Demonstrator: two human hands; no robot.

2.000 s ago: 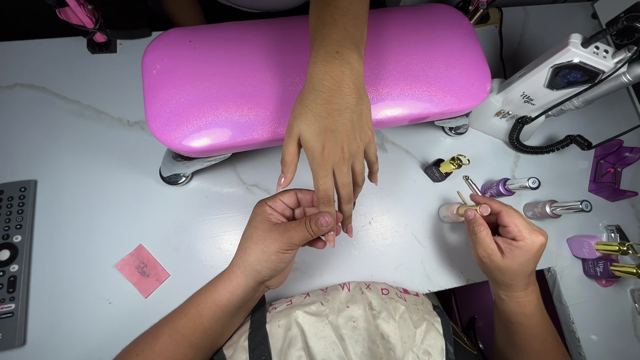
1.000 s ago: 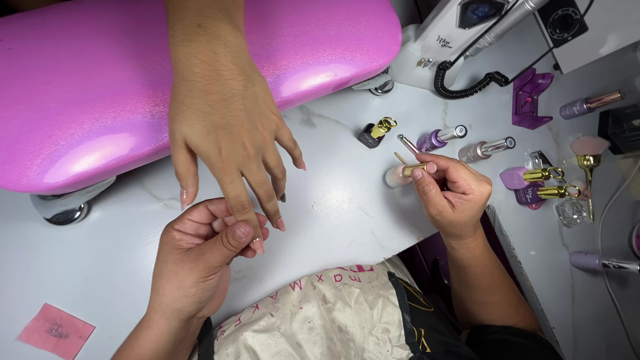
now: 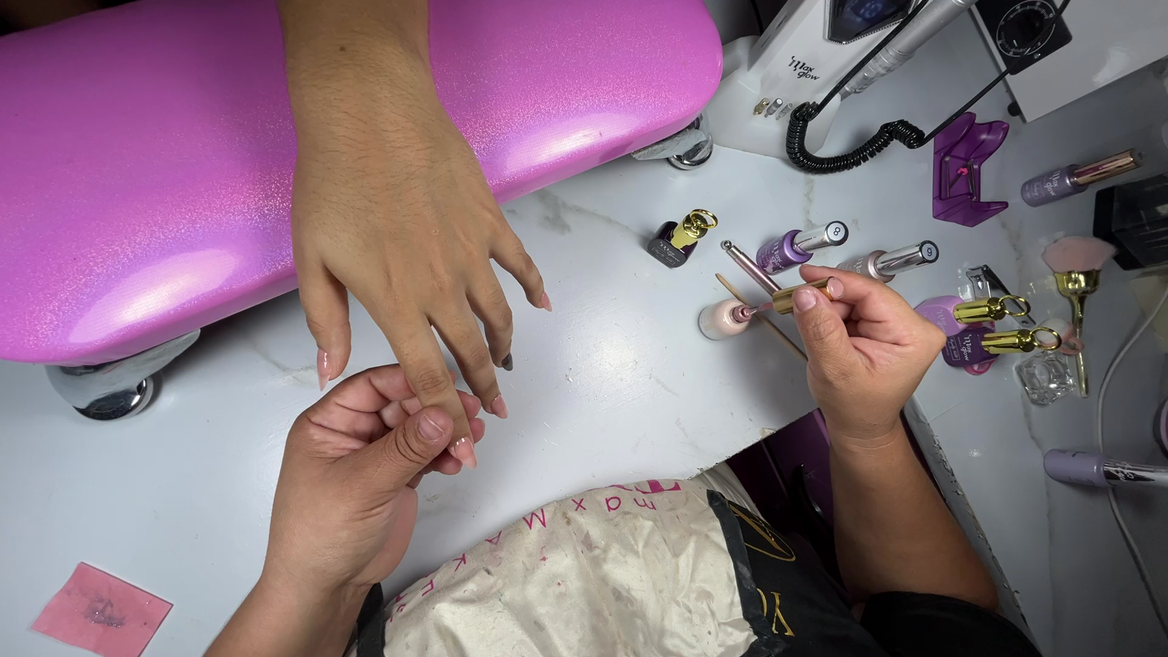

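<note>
My left hand (image 3: 365,465) holds one finger of another person's hand (image 3: 392,219) between thumb and fingers. That hand is palm down, its nails glossy pink, one of them dark. In my right hand (image 3: 862,351) is a gold polish brush cap (image 3: 801,296), pinched between thumb and fingers. Its brush end is at the mouth of a pale pink nail polish bottle (image 3: 722,319), which lies tilted on the table. A wooden stick (image 3: 780,333) and a slim metal tool (image 3: 750,266) lie by the bottle, partly hidden.
Behind the hands is a pink glitter armrest (image 3: 164,173) on chrome feet. A dark polish bottle (image 3: 673,245), a purple one (image 3: 782,253), a purple holder (image 3: 969,173), a flower-like brush (image 3: 1079,269) and a nail drill unit (image 3: 776,82) with coiled cord stand right. A stained pink square (image 3: 102,610) lies lower left.
The view has shifted to the right. My left hand keeps hold of the other person's finger. The gold cap now shows drawn partly out, its stem visible at the bottle's mouth.
</note>
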